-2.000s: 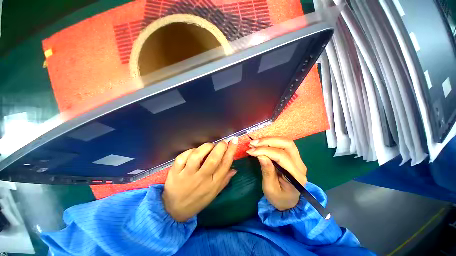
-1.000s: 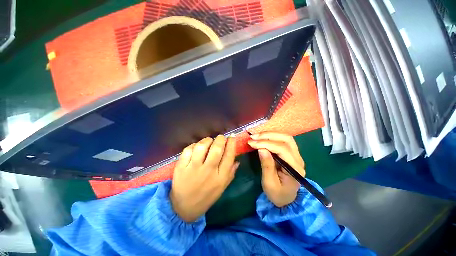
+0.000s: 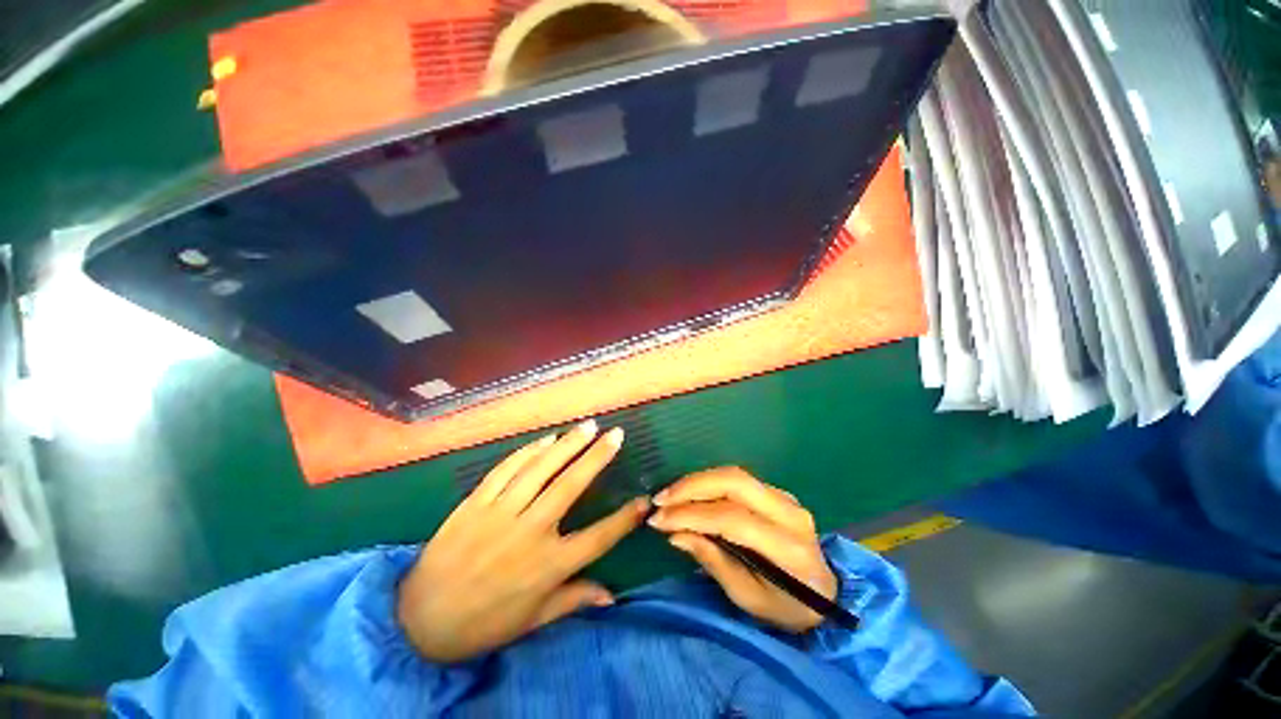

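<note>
My right hand (image 3: 745, 545) grips a thin black pen-like tool (image 3: 794, 583); its tip is hidden at my fingertips. My left hand (image 3: 513, 541) lies palm down with fingers spread on a dark die-cut sheet (image 3: 639, 447) at the front of the green bench, its index fingertip close to the tool's tip. A dark tablet back housing (image 3: 562, 232) with pale squares stands tilted on the orange-red mat (image 3: 337, 436), leaning on a cardboard tube (image 3: 513, 49). Neither hand touches the housing. Any small piece at the fingertips is too small to tell.
A stack of housings with white interleaf sheets (image 3: 1033, 253) stands at the right. Another person's blue sleeve (image 3: 1243, 450) is at the far right. White sheets (image 3: 35, 541) lie at the far left. Yellow tape (image 3: 225, 68) marks the mat's back left corner.
Both hands have left the housing's lower edge and moved down to the dark sheet at the bench front. The right hand still holds the tool. The housing now appears higher in view.
</note>
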